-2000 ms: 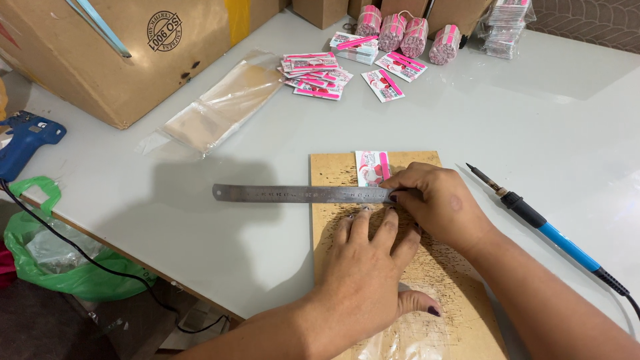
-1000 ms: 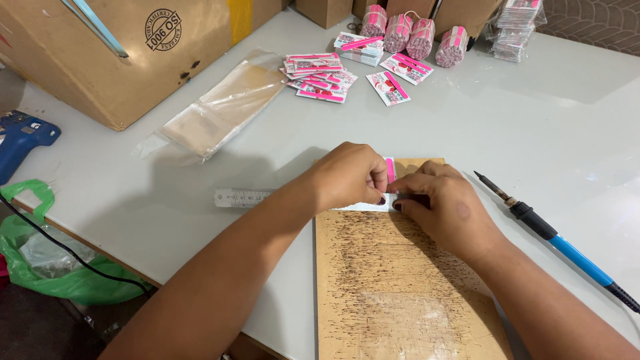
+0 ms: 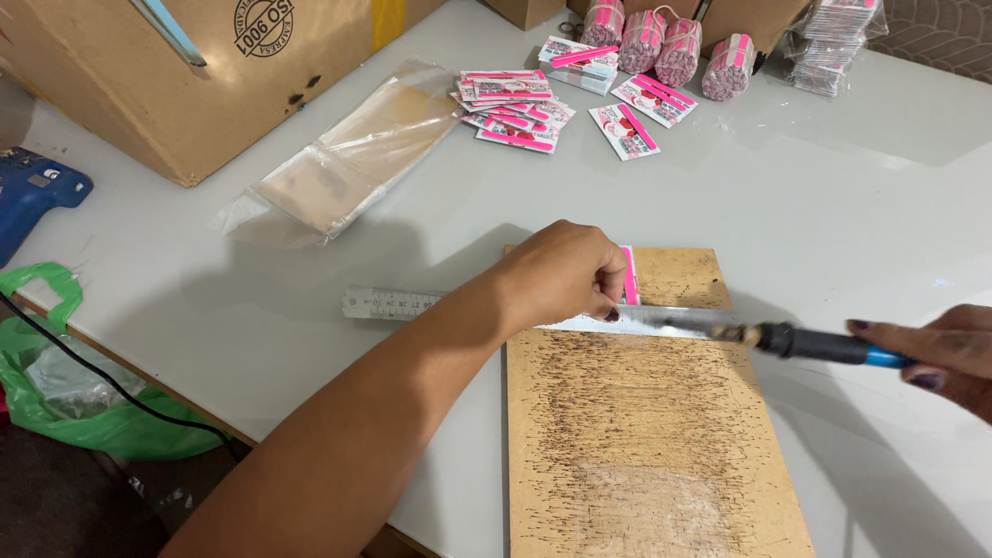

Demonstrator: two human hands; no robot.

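Observation:
My left hand (image 3: pixel 570 275) presses a steel ruler (image 3: pixel 659 319) down across the upper part of a scorched wooden board (image 3: pixel 643 418). Part of a printed card with a pink strip (image 3: pixel 629 275) shows just behind the ruler, beside my left fingers. At the right, my right hand (image 3: pixel 930 353) grips a soldering iron (image 3: pixel 821 343) by its black and blue handle. The iron's blurred tip points left over the ruler's right part; whether it touches cannot be told. A piece of clear plastic (image 3: pixel 651 508) lies on the board's lower part.
Clear plastic bags (image 3: pixel 356 147) lie at the upper left, near a large cardboard box (image 3: pixel 201 93). Several printed cards (image 3: pixel 511 112) and rolled bundles (image 3: pixel 643 43) are at the back. A blue glue gun (image 3: pixel 39 190), black cable (image 3: pixel 116 380) and green plastic bag (image 3: pixel 101 434) are at the left.
My right hand has left the ruler and picked up the soldering iron, which lay on the table at the right. My left hand stays near the card and now holds down the ruler.

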